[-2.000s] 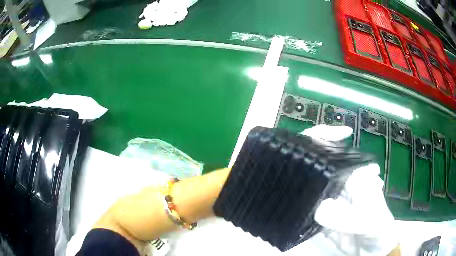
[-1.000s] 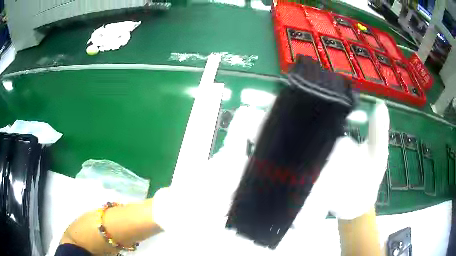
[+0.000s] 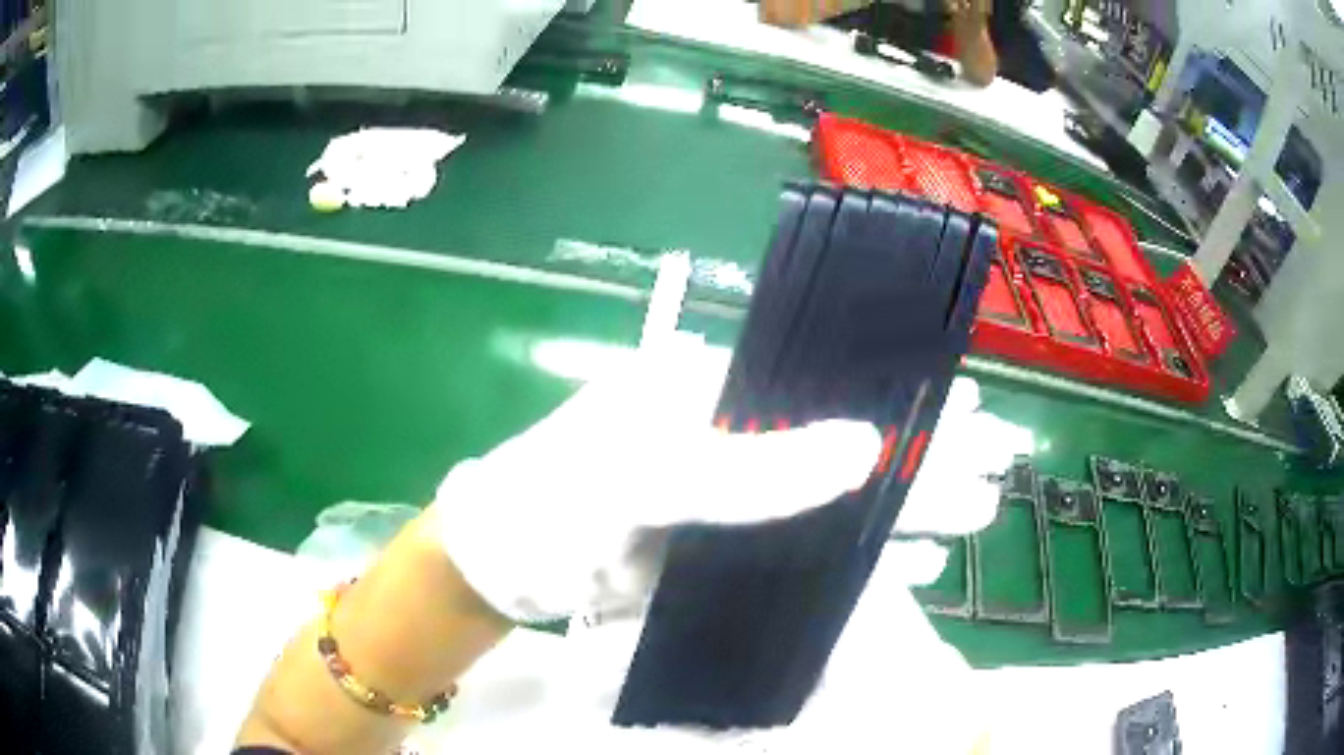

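Observation:
A stack of black phone frames (image 3: 840,339) is held up in front of me, tilted, with its long edges side by side and a row of red marks across them. My left hand (image 3: 634,479), in a white glove, grips the stack from the left, thumb lying across the edges. My right hand (image 3: 921,590), also in a white glove, holds the stack from the right and below, and is partly hidden behind it. Single phone frames (image 3: 1083,568) lie in a row on the green belt (image 3: 354,339) at right.
A red tray (image 3: 1083,317) with frames stands beyond the belt divider. A glossy black tray (image 3: 81,546) is at left, with plastic film (image 3: 354,528) near my left forearm. A set-aside frame (image 3: 1147,726) lies on the white surface. A person's hands show at the far top.
The stack has turned more upright, and its red-marked edges now face me. My left thumb now lies across it. The view has shifted, showing more of the far side.

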